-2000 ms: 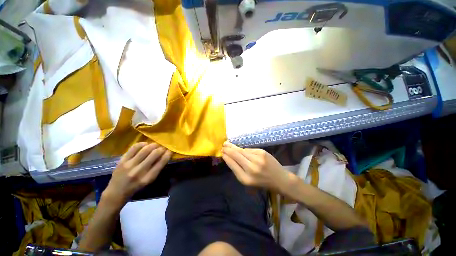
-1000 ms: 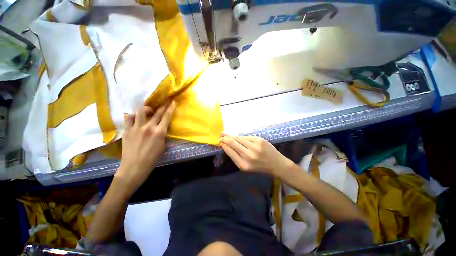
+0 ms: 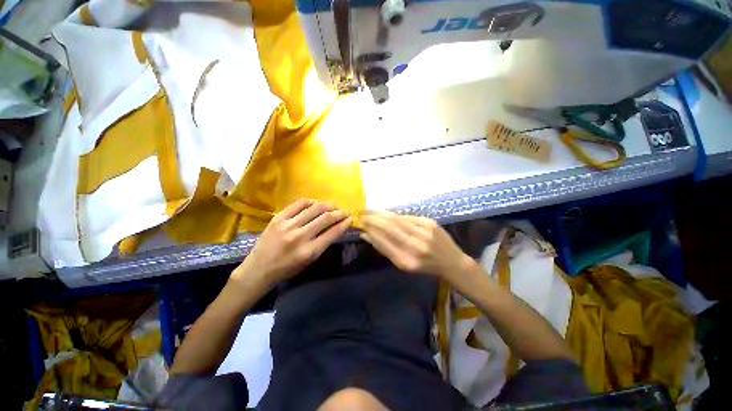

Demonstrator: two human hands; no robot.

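Observation:
The mustard-yellow fabric panel (image 3: 309, 164) lies on the machine table, its far part at the presser foot and needle (image 3: 345, 83) in bright glare. It joins the white garment panel (image 3: 229, 88) on the left. My left hand (image 3: 303, 234) pinches the panel's near edge at the table's front. My right hand (image 3: 408, 241) pinches the near right corner, fingertips almost touching the left hand's. The fabric under the fingertips is partly hidden.
The white sewing machine (image 3: 522, 40) stands at the back. A tan card (image 3: 518, 141) and snips with green and yellow-orange handles (image 3: 592, 148) lie right of the needle. Yellow and white garment bundles (image 3: 630, 333) sit below the table, left and right. A grey marked strip (image 3: 546, 186) lines the front edge.
My left hand first moved up onto the yellow cloth, then down and right to the near edge beside my right hand. The right hand has stayed at the corner.

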